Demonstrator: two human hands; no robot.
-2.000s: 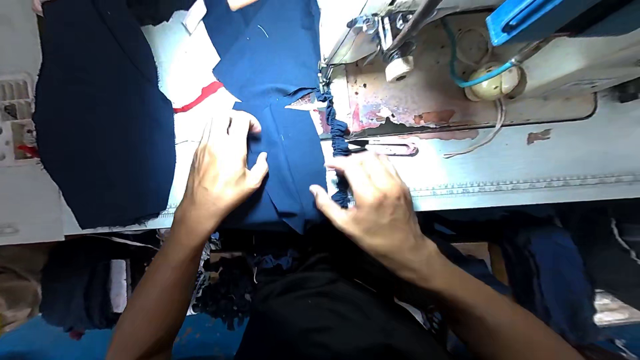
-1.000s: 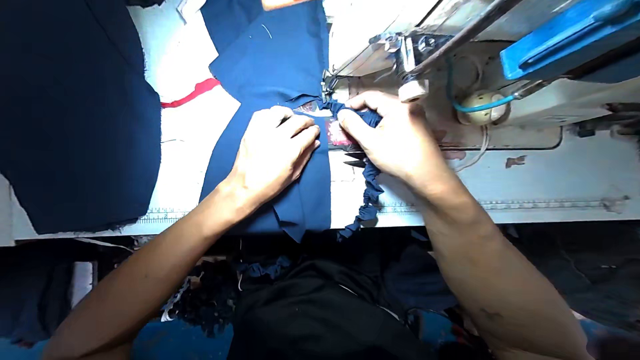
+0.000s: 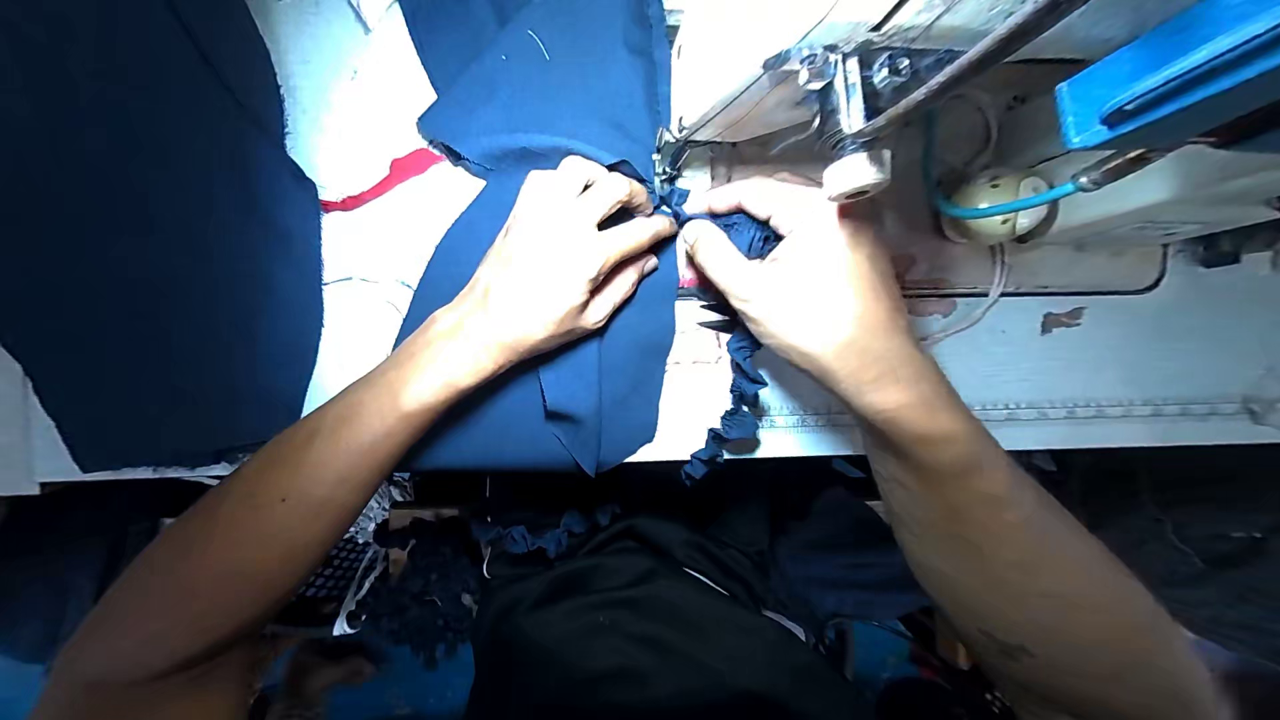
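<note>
Navy fabric panels (image 3: 620, 400) lie on the sewing machine table, their right edge at the needle and presser foot (image 3: 664, 165). My left hand (image 3: 560, 265) rests on the panel, its fingertips at the edge just below the foot. My right hand (image 3: 810, 270) pinches a gathered navy fabric strip (image 3: 740, 405) close to the foot. Part of the strip is bunched under the palm, and its tail hangs over the table's front edge. A dark pointed tool, perhaps thread snips (image 3: 718, 318), shows beneath my right hand.
Another large navy piece (image 3: 150, 250) covers the table's left side. A red strip (image 3: 385, 182) lies between the fabrics. The sewing machine (image 3: 1100, 200) stands at the right, with a blue object (image 3: 1170, 75) above it. Gathered dark strips (image 3: 430, 590) hang below the table.
From two seconds ago, my right hand has moved up toward the presser foot and pinched the strip. My left hand has moved up and right to the fabric edge.
</note>
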